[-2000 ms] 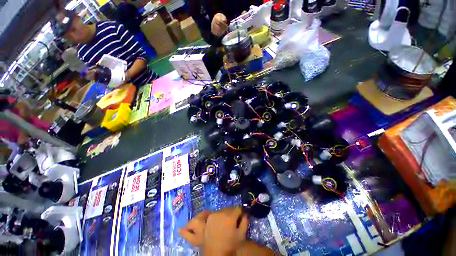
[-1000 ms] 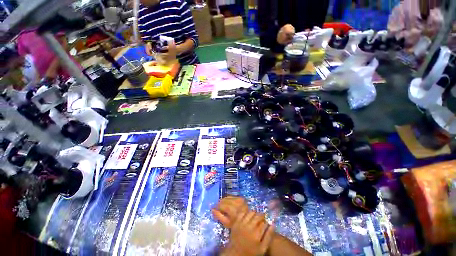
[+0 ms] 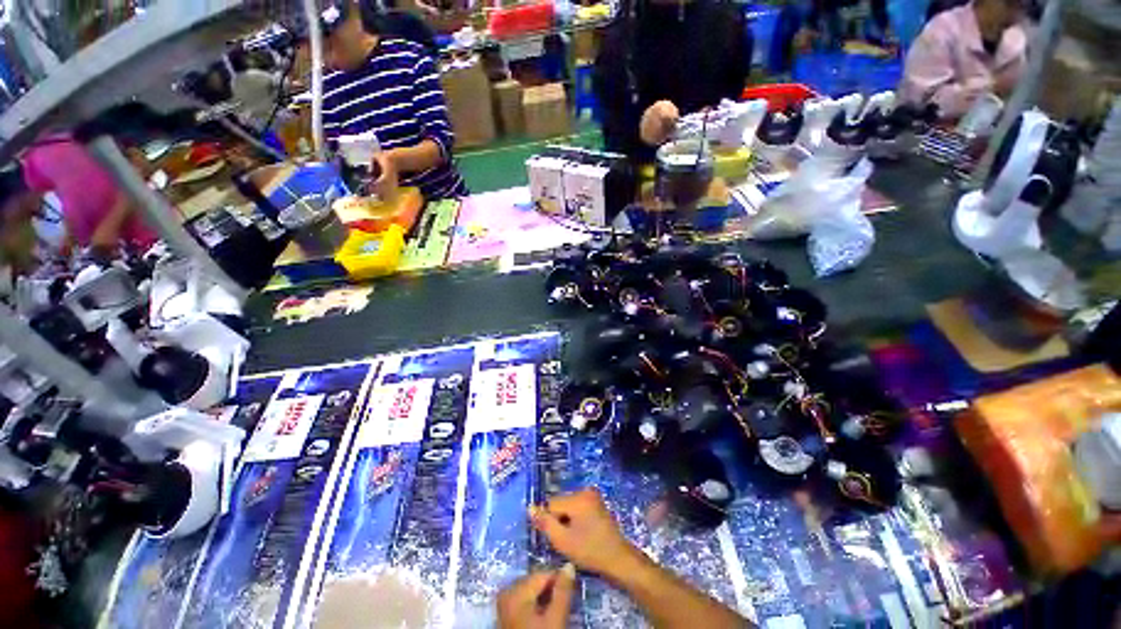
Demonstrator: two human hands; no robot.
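My right hand (image 3: 583, 531) is over the printed packaging sheets (image 3: 492, 492), its forearm coming in from the lower right. Its fingers are curled. My left hand (image 3: 537, 600) is just below it, cut off by the bottom edge, with fingertips pinched. A tiny pale spot shows at the left fingertips. Both hands are small and blurred, so whether they hold anything is unclear. The hands are apart. A heap of black camera ball housings (image 3: 695, 399) with coloured lead wires lies to the right, beyond the right hand.
Part-built white cameras (image 3: 203, 473) stand along the left edge. An orange box (image 3: 1026, 461) is at the right. Beyond the heap are a clear plastic bag (image 3: 842, 234) and white box-shaped devices (image 3: 569, 188). A yellow parts bin (image 3: 371, 252) is at upper left. Several people sit or stand across the bench.
My hands were together a second ago and are now separated, the left one lower. The view has swung since the first frame. A second white camera-like unit shows more fully at upper right.
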